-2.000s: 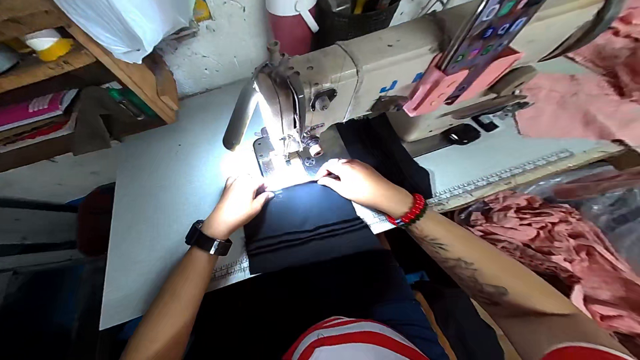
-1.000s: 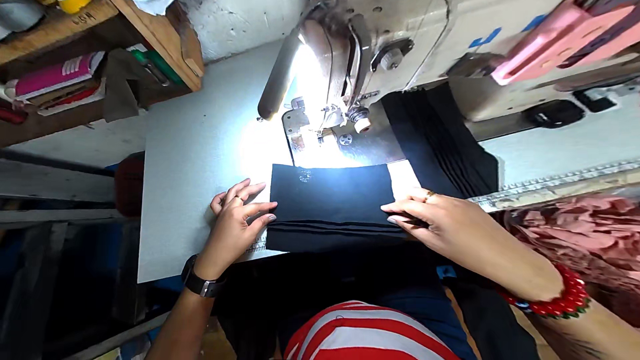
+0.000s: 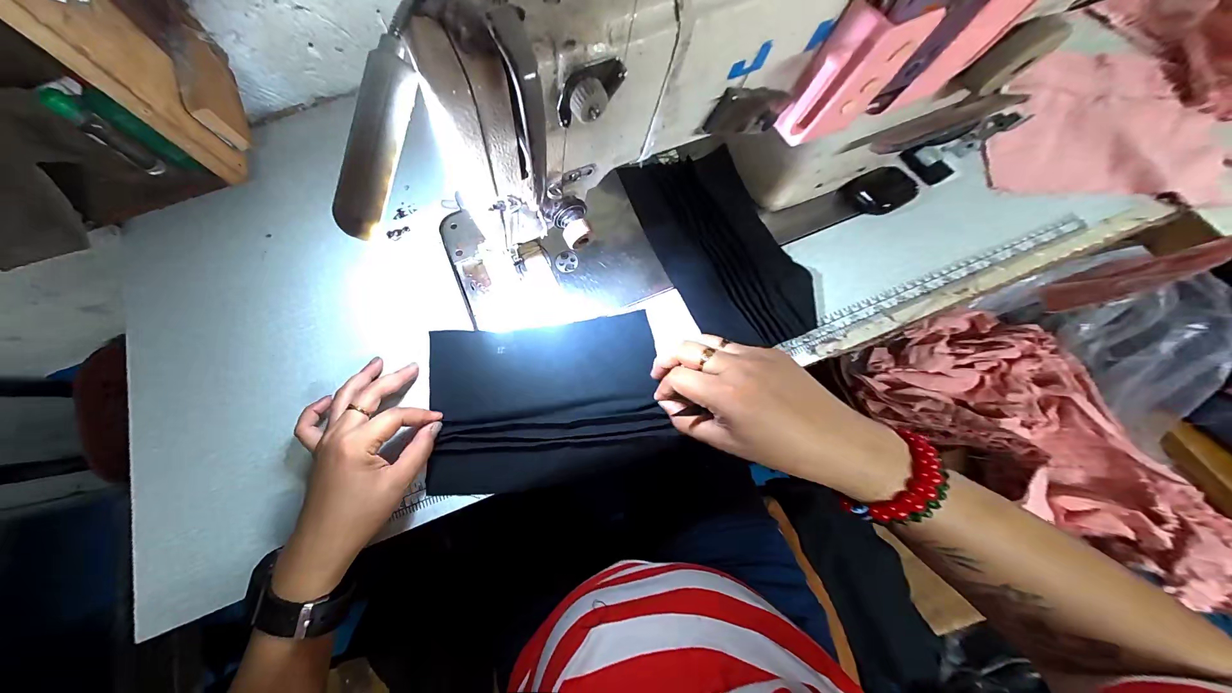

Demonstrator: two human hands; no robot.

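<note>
A rectangular piece of black fabric [image 3: 544,371] with several sewn pleats lies on the table in front of the sewing machine [image 3: 520,125]. My left hand [image 3: 361,457] pinches its left edge at the pleats between thumb and forefinger. At the right edge, my right hand [image 3: 760,409] grips the same fabric with curled fingers. The fabric's top edge is just on the near side of the lit presser foot [image 3: 527,250]. More pleated black fabric [image 3: 731,250] lies to the right of the needle area.
A work lamp [image 3: 375,144] glares beside the machine head. A measuring tape [image 3: 943,279] runs along the table's front edge. Crumpled pink fabric [image 3: 972,395] and clear plastic [image 3: 1145,337] lie at the right. A pink holder [image 3: 857,67] is fixed to the machine. Wooden shelving [image 3: 144,87] stands upper left.
Both hands were near the presser foot at the fabric's top edge two seconds ago; they have since moved back to its sides at the pleats. The view has moved closer.
</note>
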